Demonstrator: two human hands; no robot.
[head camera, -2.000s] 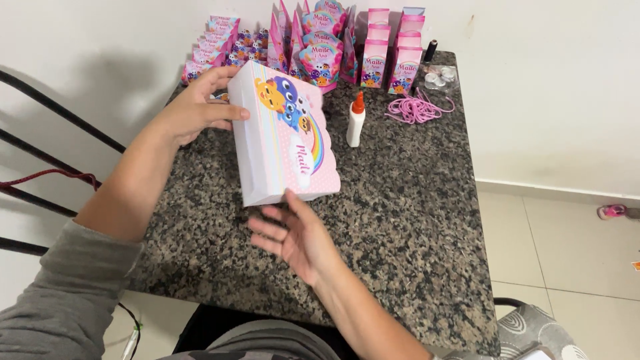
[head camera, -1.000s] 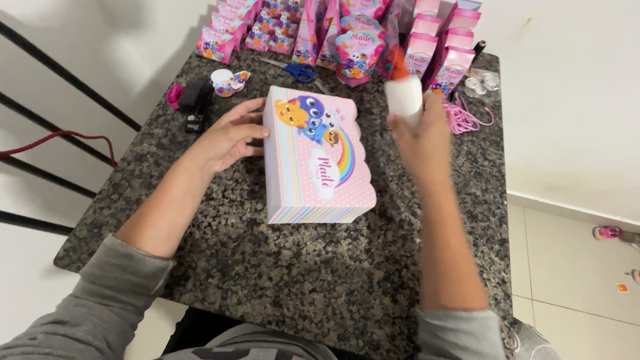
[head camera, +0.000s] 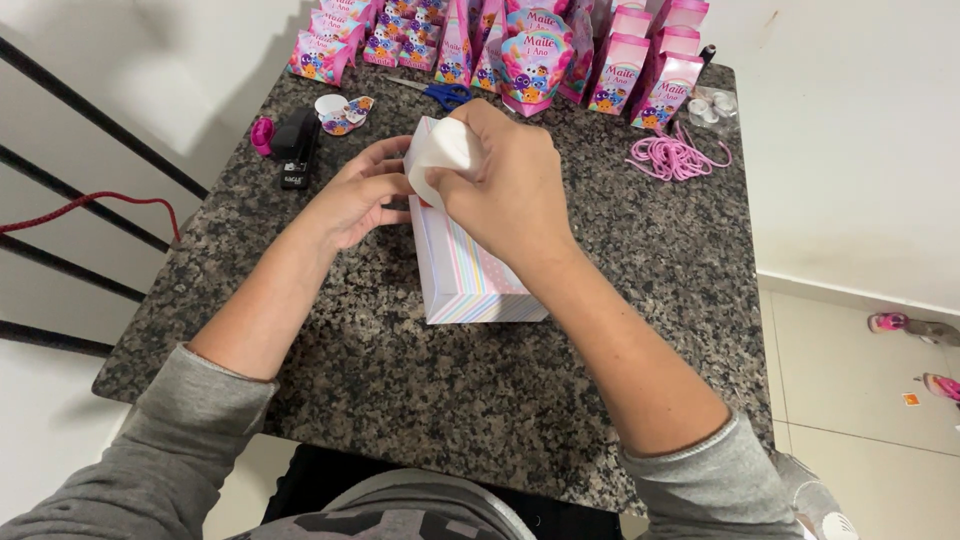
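A striped and dotted paper box (head camera: 469, 270) lies on the speckled granite table. My right hand (head camera: 510, 180) is closed around a white glue bottle (head camera: 448, 155), tipped with its orange nozzle down at the box's upper left edge; the tip is mostly hidden. My left hand (head camera: 367, 191) steadies the left side of the box, fingers spread and fingertips against it. My right hand and forearm cover much of the box's printed face.
Behind are blue-handled scissors (head camera: 448, 93), several pink party boxes (head camera: 619, 75), a pink cord bundle (head camera: 675, 156) and a small bag of white discs (head camera: 712, 106). At left lie a black stapler (head camera: 298, 154), a pink punch (head camera: 262, 136) and round cutouts (head camera: 343, 114).
My right hand first left the box and took hold of the glue bottle, which stood on the table. It has since brought the bottle left, tipped nozzle down over the box.
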